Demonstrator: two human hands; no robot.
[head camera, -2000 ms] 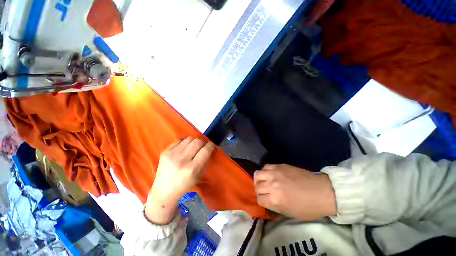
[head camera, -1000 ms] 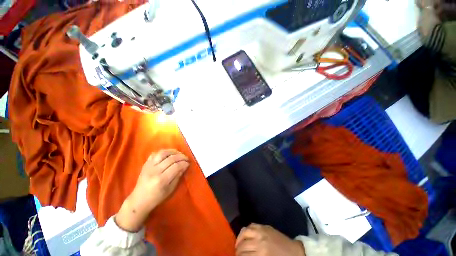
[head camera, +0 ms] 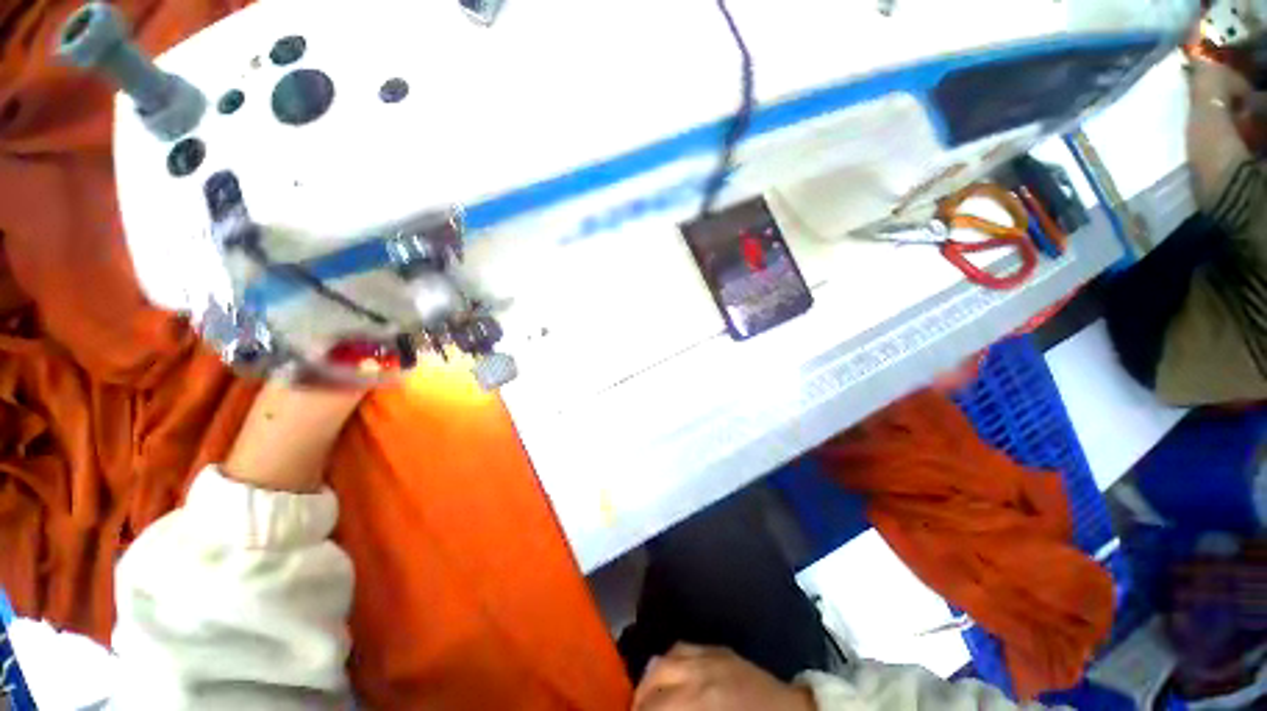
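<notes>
A rust-orange garment piece runs from the lit needle area of the white sewing machine down to the bottom edge. Its right edge lies straight along the machine bed. My left hand reaches in under the left end of the machine head, over the cloth; only the wrist and back show, and the fingers are hidden. My right hand is at the bottom edge, partly cut off, its curled fingers at the cloth's right edge near my lap. The needle itself is not visible.
A smartphone and scissors lie on the table behind the ruler strip. Draped orange cloth lies left of the machine. More orange cloth hangs over a blue crate. Another person's arm is at far right.
The view has shifted, and the machine head looks larger. My left hand has moved from flat on the cloth up to beneath the machine head. My right hand stays low by the cloth's edge.
</notes>
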